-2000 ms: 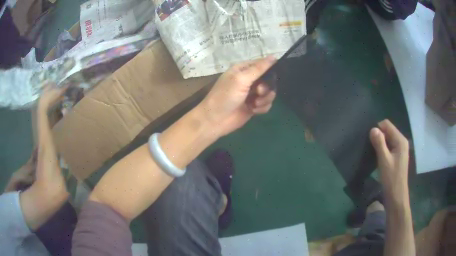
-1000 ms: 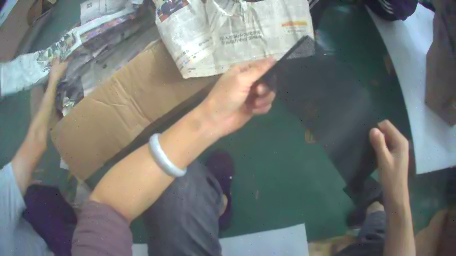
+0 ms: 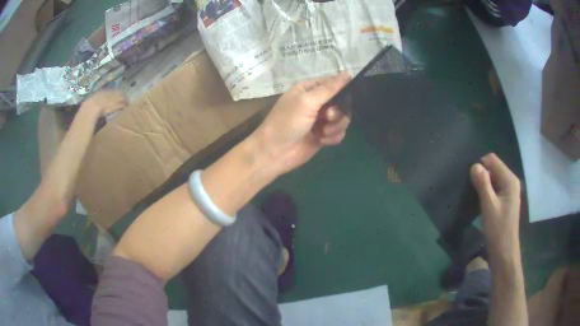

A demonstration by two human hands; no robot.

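A dark, thin black panel (image 3: pixel 420 140) is held between my two hands over the green floor. It slants from upper centre to lower right and looks blurred and partly see-through. My left hand (image 3: pixel 321 114), with a pale bangle on the wrist, grips its upper left end, where the edge shows as a narrow dark strip. My right hand (image 3: pixel 498 181) holds its right side between thumb and curled fingers. The fingers behind the panel are partly hidden.
Newspaper (image 3: pixel 299 44) lies over a brown cardboard carton (image 3: pixel 149 130) ahead and left. Another person's hand (image 3: pixel 105 103) is at crumpled newspaper on the left. White sheets (image 3: pixel 550 127) lie at the right and beneath my legs (image 3: pixel 343 307). Brown cardboard (image 3: pixel 563 95) stands far right.
The other person's hand at the left has moved right and down over the carton, and the newspaper there has shifted. My hands and the panel are nearly unchanged.
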